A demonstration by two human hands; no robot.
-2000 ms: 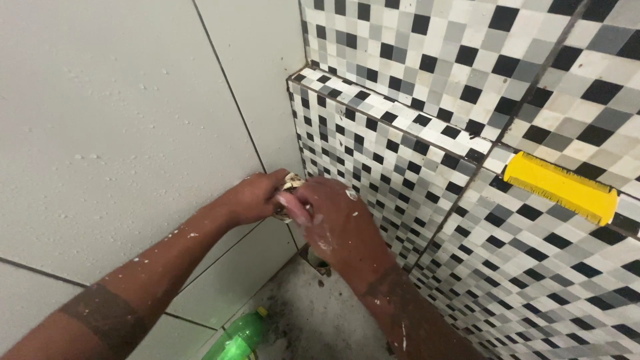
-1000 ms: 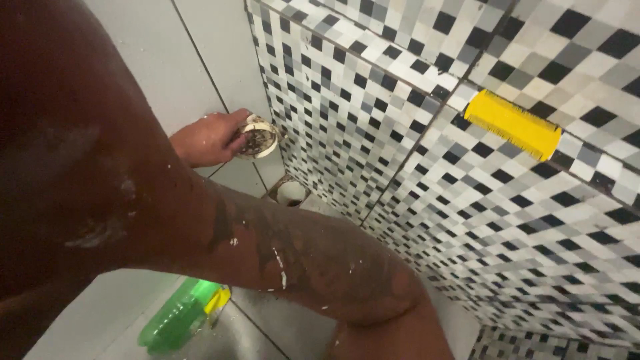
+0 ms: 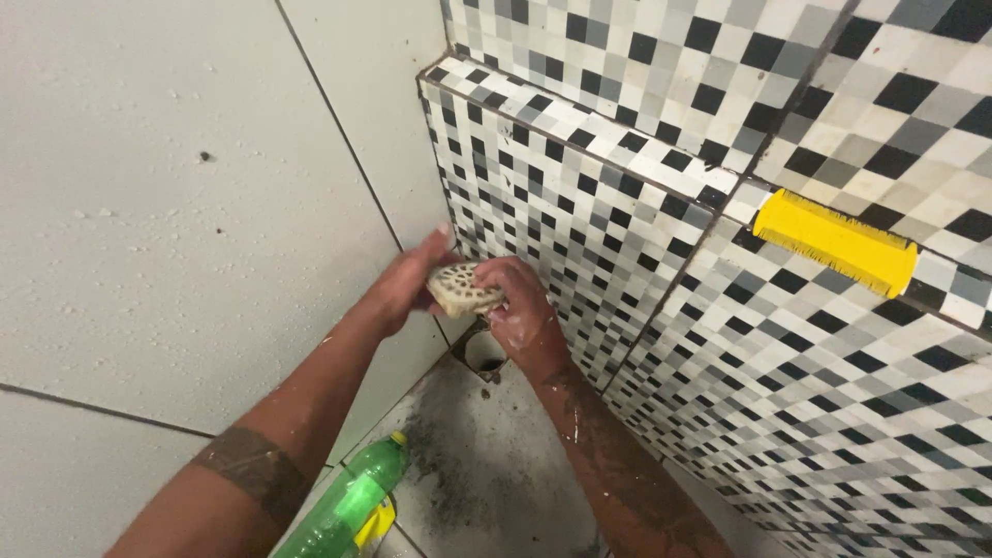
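Between my two hands is a round, off-white drain grate (image 3: 463, 290), its slotted face dirty and turned upward. My right hand (image 3: 525, 314) grips its right side, fingers over the top edge. At its left edge is my left hand (image 3: 407, 283), fingers partly hidden behind the grate and spread; whether it grips the grate is unclear. Just below the grate lies the round floor drain opening (image 3: 485, 353), uncovered, in the corner, with dark grime on the floor around it. White flecks are on both arms.
A green plastic bottle (image 3: 353, 488) with a yellow cap lies on the floor at lower left, beside a yellow packet (image 3: 377, 527). A yellow comb (image 3: 835, 243) rests on the tiled ledge (image 3: 581, 132) at right. White wall panels (image 3: 194, 232) with water drops stand at left.
One second ago my left hand alone was seen holding the grate, beside the drain; now my right hand is on it too. The view has shifted considerably.
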